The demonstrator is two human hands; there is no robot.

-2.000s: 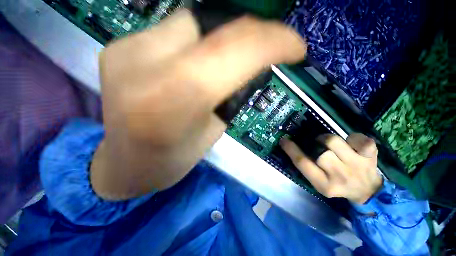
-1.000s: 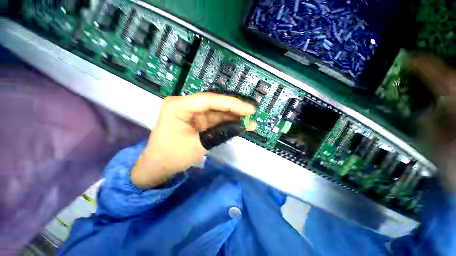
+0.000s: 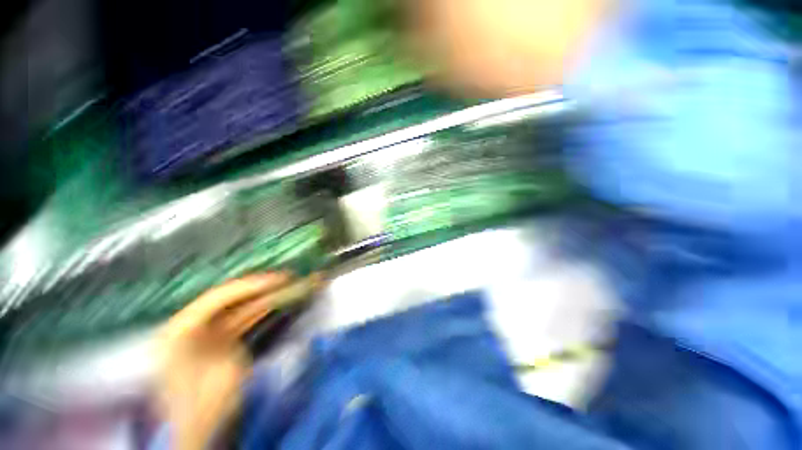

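The whole view is strongly blurred. My left hand (image 3: 215, 338) is at the lower left, at the near edge of the green circuit boards (image 3: 255, 255). Its thumb and fingers come close together, with black on the thumb. Whether it holds a part cannot be told. My right hand (image 3: 510, 39) is a blurred shape cut off by the top edge, right of the green parts bin. Its fingers cannot be made out. Another stretch of circuit board (image 3: 466, 198) lies to the right, past a dark and pale gap.
The blue parts bin (image 3: 215, 101) and the green parts bin (image 3: 356, 57) stand behind the far rail (image 3: 378, 145). The near conveyor rail (image 3: 422, 268) runs before my blue smock (image 3: 422, 369). My right sleeve (image 3: 703, 132) fills the right side.
The view has swung to the right, so the bins appear further left. My left hand appears lower and further left. My right hand appears higher, at the top edge, with its sleeve large.
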